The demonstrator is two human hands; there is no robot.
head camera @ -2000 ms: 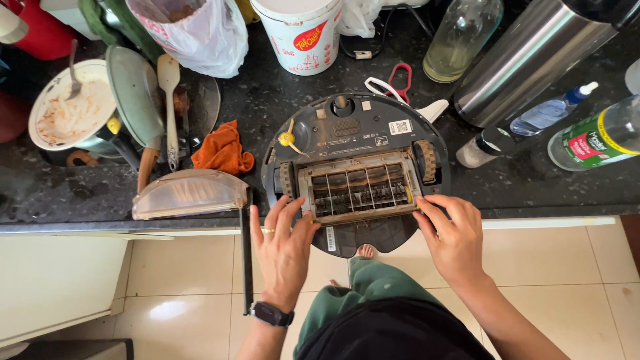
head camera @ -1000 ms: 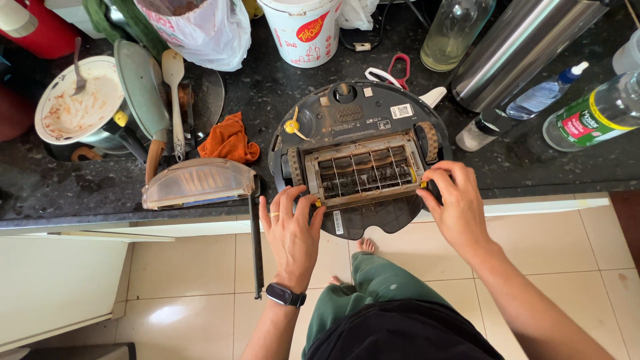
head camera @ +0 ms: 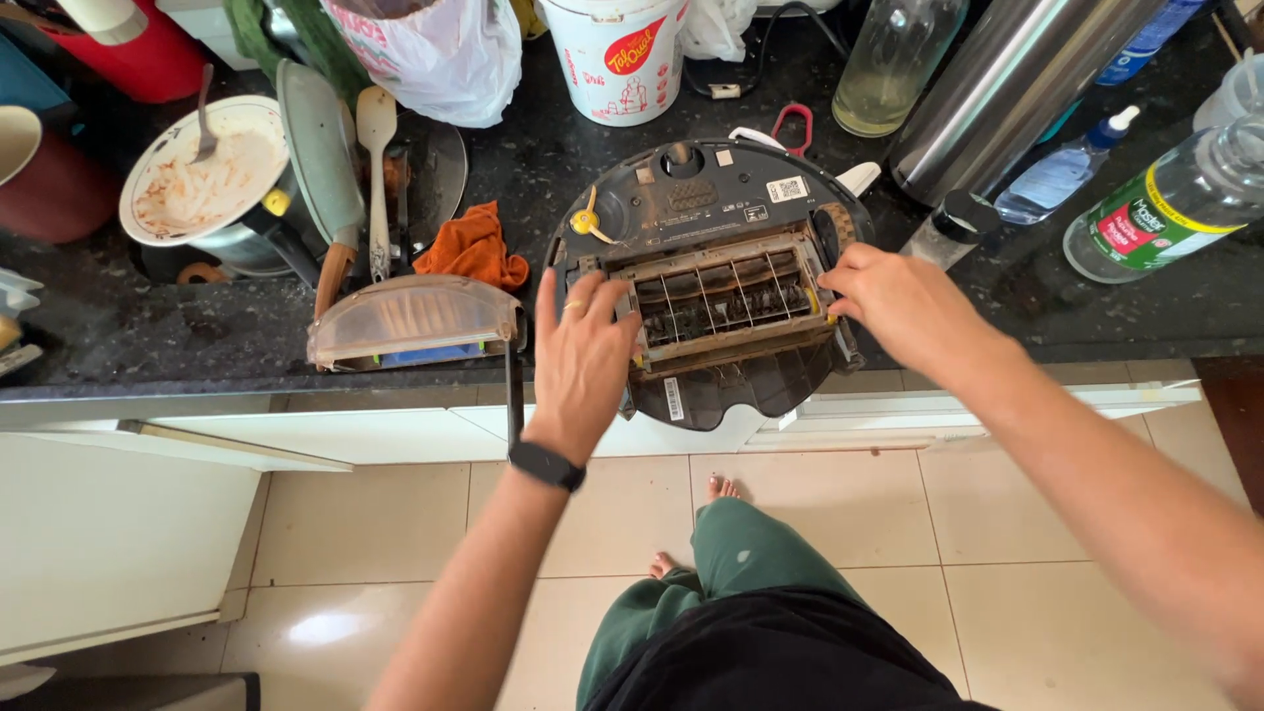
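An upturned robot vacuum cleaner [head camera: 691,202] lies on the dark stone counter, its underside facing up and its near edge overhanging. A dirty brush guard frame with wire bars [head camera: 726,301] covers the brush bay. My left hand [head camera: 583,346] rests over the guard's left end, fingers spread, the fingertips partly hidden. At the guard's right end, beside a yellow tab, my right hand [head camera: 889,301] has thumb and fingers pinched close; its exact hold is unclear. A yellow side brush [head camera: 585,222] sits at the upper left of the underside. The removed dustbin [head camera: 420,321] stands to the left.
An orange cloth [head camera: 474,249] lies behind the dustbin. A plate with food scraps [head camera: 202,173], a pot lid [head camera: 316,148] and a spatula [head camera: 376,178] are at left. A white bucket [head camera: 617,59], red-handled scissors [head camera: 793,128], a steel cylinder [head camera: 1007,89] and several bottles stand behind and right.
My hands stay at the two ends of the brush guard, with small finger shifts. The guard remains in the vacuum cleaner.
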